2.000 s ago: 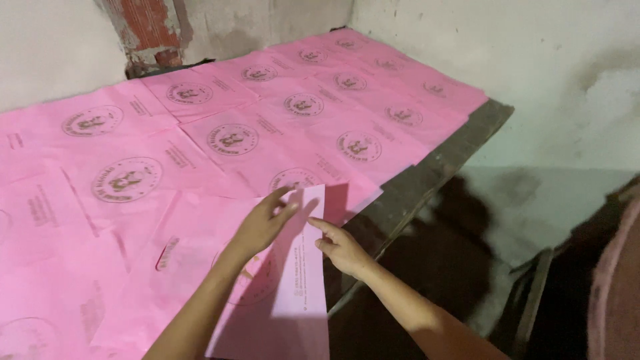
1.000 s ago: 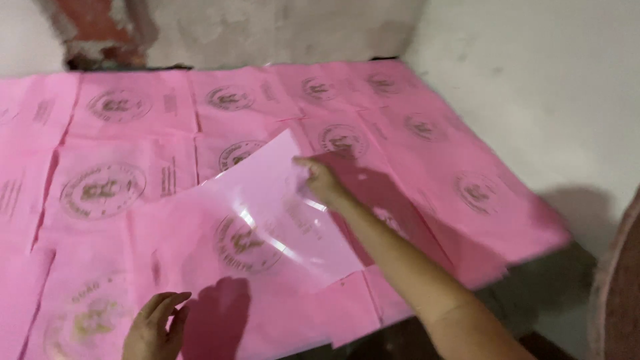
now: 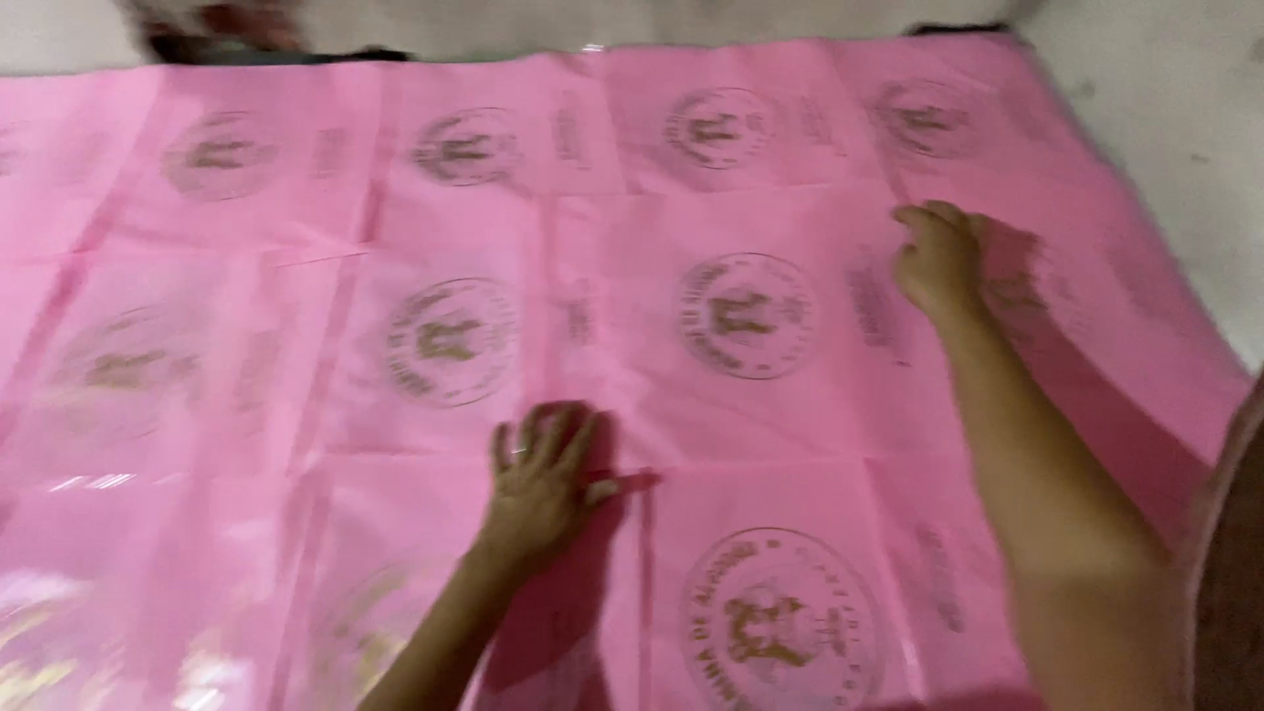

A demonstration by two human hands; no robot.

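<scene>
Pink plastic sheets (image 3: 612, 415), printed with round gold-brown emblems and lines of writing, overlap in rows across the surface. My left hand (image 3: 541, 484) rests palm down with its fingers spread on the sheets, a ring on one finger, between two printed emblems. Farther right, my right hand (image 3: 938, 252) has its fingers curled at the upper right corner of a printed sheet (image 3: 748, 316); whether it pinches the edge cannot be told. A dark shadow falls on the sheets beside my right forearm.
A pale wall (image 3: 1175, 118) rises along the right side, and another wall (image 3: 553, 25) with a dark reddish patch (image 3: 222, 30) runs behind the far edge. A brown rounded object (image 3: 1229, 573) fills the lower right edge.
The pale sheet lifted by my right hand a second ago now lies flat among the others. My left hand has come onto the sheets farther in. The view has moved closer.
</scene>
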